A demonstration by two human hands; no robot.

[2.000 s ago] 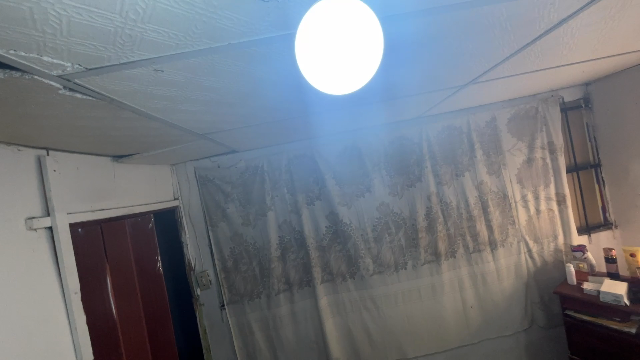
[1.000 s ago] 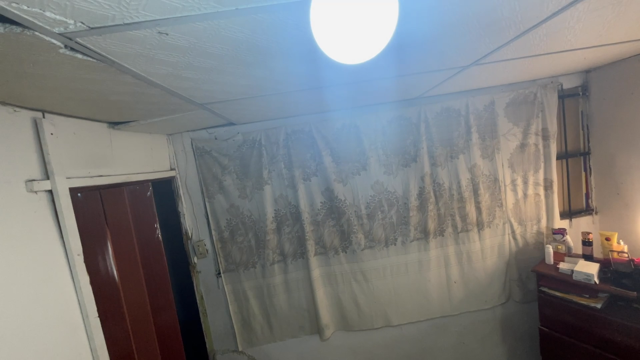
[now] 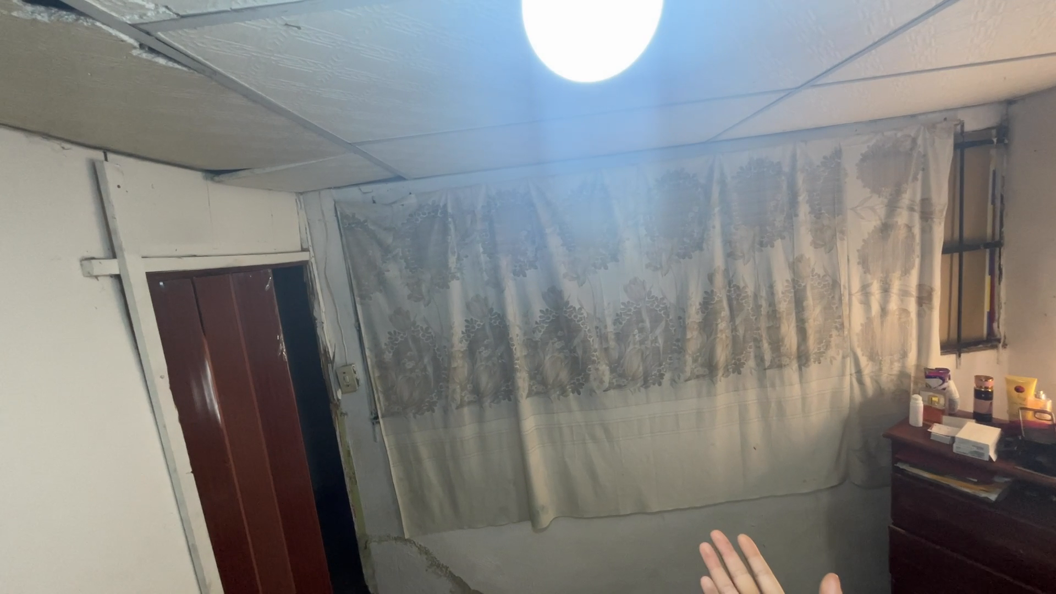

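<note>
At the bottom edge, right of centre, my right hand (image 3: 747,569) shows only its fingers and the tip of the thumb. The fingers point up and the thumb stands apart from them, with nothing held. Behind the hand are the lower wall and the hem of a pale floral curtain (image 3: 652,330); no contact with either is visible. The palm is mostly below the frame. My left hand is out of view.
A dark red door (image 3: 239,429) stands at left beside a dark gap. At right, a reddish-brown wooden dresser (image 3: 949,511) bears small bottles, a yellow tube (image 3: 1020,394) and a white box (image 3: 977,440). A bright lamp (image 3: 591,33) hangs at the ceiling. A barred window (image 3: 973,247) is partly behind the curtain.
My right hand has come into view at the bottom edge; neither earlier frame shows it. The view has tilted downward, showing more of the dresser.
</note>
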